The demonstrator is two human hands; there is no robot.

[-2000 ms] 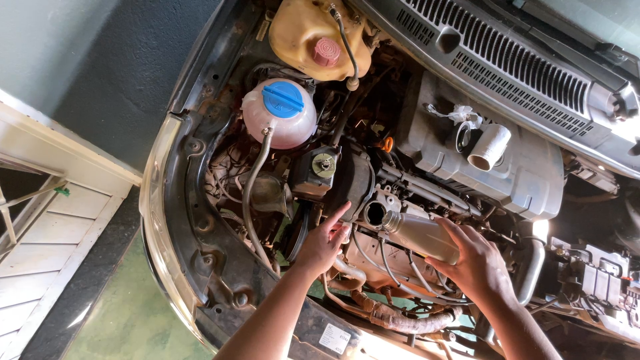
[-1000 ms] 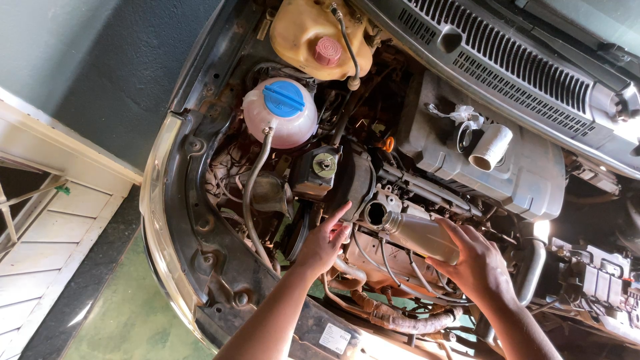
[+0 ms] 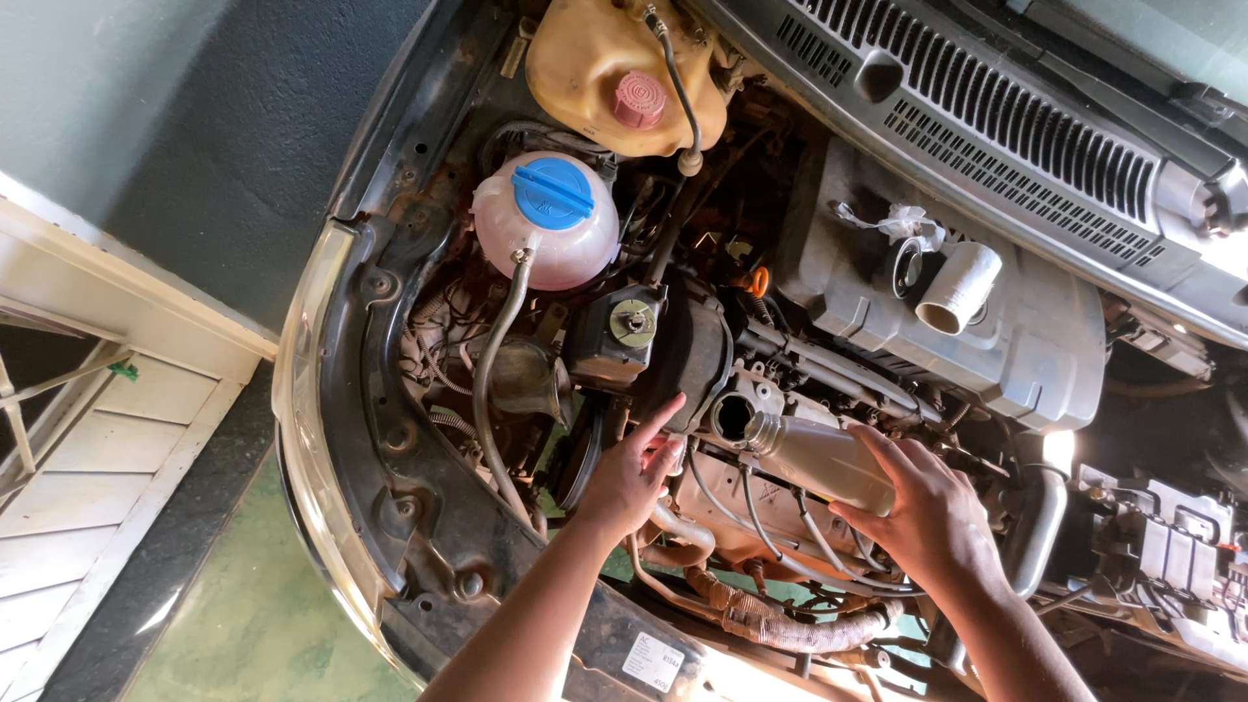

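Observation:
My right hand (image 3: 921, 497) grips the base end of a translucent plastic bottle (image 3: 829, 460), which lies tilted with its threaded mouth at the round oil filler opening (image 3: 733, 417) of the engine. Just left of that opening is my left hand (image 3: 634, 478), index finger extended near the black timing cover (image 3: 694, 351). Its fingertips partly hide what lies beneath, and whether it holds a small thing cannot be told. On the grey plastic engine cover (image 3: 877, 263) rest a white cylindrical piece (image 3: 959, 288), a dark round cap (image 3: 907, 268) and crumpled white material (image 3: 907, 222).
A pink coolant tank (image 3: 546, 258) with a blue cap (image 3: 553, 193) and a yellowed reservoir (image 3: 585, 68) with a red cap stand at the upper left. Hoses and cables (image 3: 751, 507) run below the hands. The front body panel (image 3: 419, 487) borders the bay, beside a white slatted door (image 3: 117, 468).

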